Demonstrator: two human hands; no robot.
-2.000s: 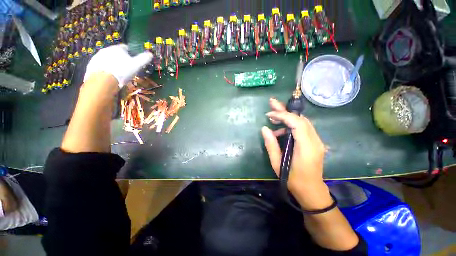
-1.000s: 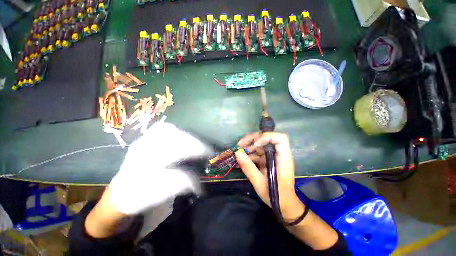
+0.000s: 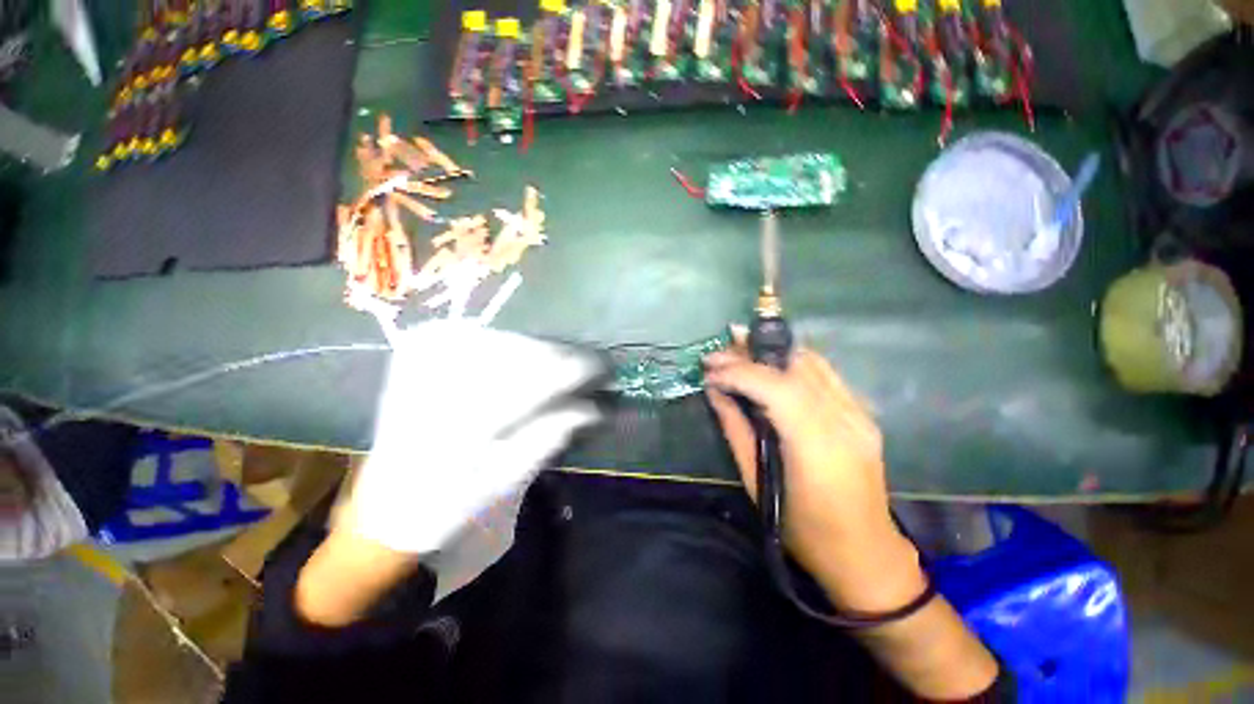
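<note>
My gloved left hand (image 3: 465, 426) has its dark fingertips at the left end of a green circuit board assembly (image 3: 660, 371), blurred, low over the bench. My bare right hand (image 3: 814, 447) has its fingertips at the right end of the board. It also holds the soldering iron (image 3: 770, 337) like a pen, tip pointing away from me. The tip lies just below a second circuit board (image 3: 776, 180), flat on the mat with a red wire at its left end; contact cannot be told. A thin strand of solder wire (image 3: 227, 366) runs left from the glove.
Loose copper strips (image 3: 385, 241) lie beyond my left hand. Rows of yellow-topped assemblies (image 3: 660, 55) stand on black sheets at the back and far left. A tub of white paste (image 3: 998, 213) with a light blue handle and a yellowish-green pot (image 3: 1169, 330) stand at the right.
My left hand has come from the back left to the front middle. An assembly is now between my hands; its green side shows instead of its brown and yellow side. The view has shifted.
</note>
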